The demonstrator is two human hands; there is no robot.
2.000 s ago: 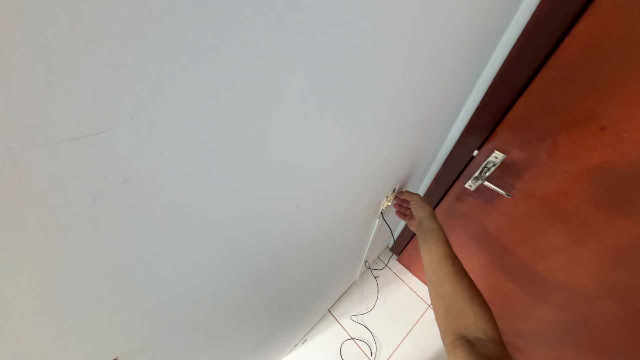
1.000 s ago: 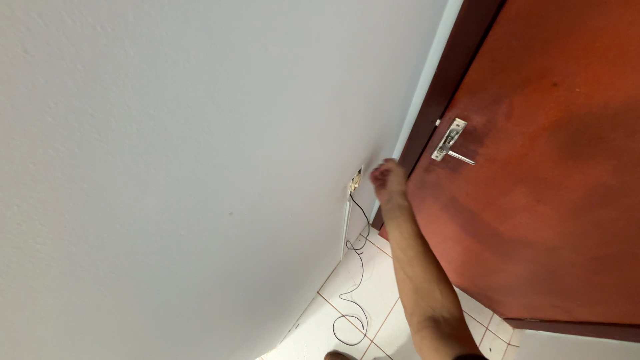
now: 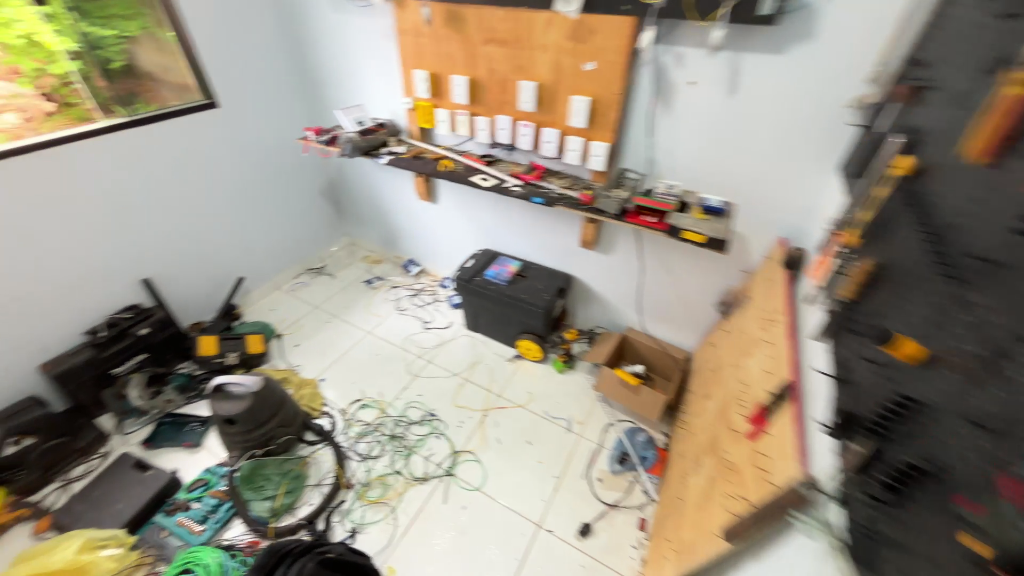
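Observation:
Neither my left hand nor my right hand shows in the head view now, so what they hold is hidden. The view looks over a workshop room. A black wheeled tool chest (image 3: 512, 298) stands on the tiled floor below a wall shelf (image 3: 512, 192) crowded with tools and small parts. Right of the chest is an open cardboard box (image 3: 642, 380) with a yellow item inside. A grey-and-black shop vacuum (image 3: 254, 418) stands at the lower left beside a teal tool case (image 3: 192, 512).
Tangled wires (image 3: 408, 448) lie across the middle floor. A long wooden board (image 3: 736, 424) bearing a red-handled tool leans at the right. Beyond it, a dark tool-laden surface (image 3: 936, 320) is blurred. White boxes hang on a wooden wall panel (image 3: 512, 48).
The view has swung from the wall and red door to a cluttered room. The hand seen earlier near the wall outlet drew back from it, and is now out of view.

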